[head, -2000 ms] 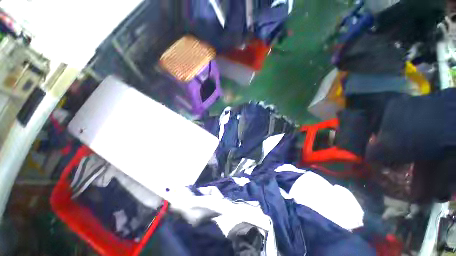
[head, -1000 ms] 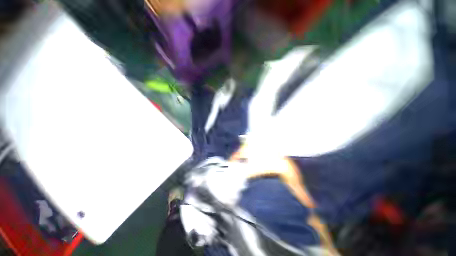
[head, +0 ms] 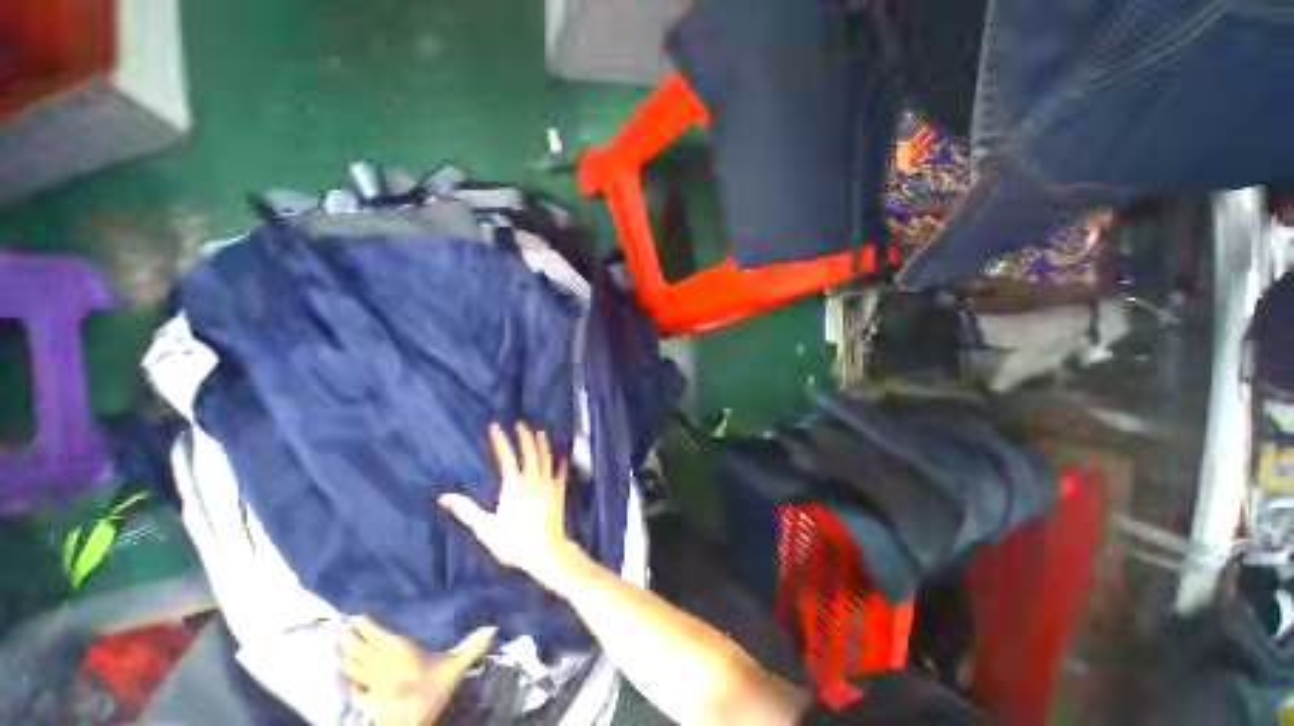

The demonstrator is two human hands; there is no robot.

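Observation:
A large heap of navy garment pieces with white and grey pieces around its edges lies in front of me on the floor. My right hand lies flat on the navy cloth with its fingers spread. My left hand is at the heap's near edge, cut off partly by the lower part of the picture, thumb and fingers apart on the cloth.
A purple stool stands on the green floor at the left. A red stool is beyond the heap, partly behind a person's dark-clothed leg. A red basket at the right has dark cloth over it. A white box is at upper left.
The view has swung right and down, and the white board has left the picture. The blurred white and navy pieces now show as a heap, with both hands on it.

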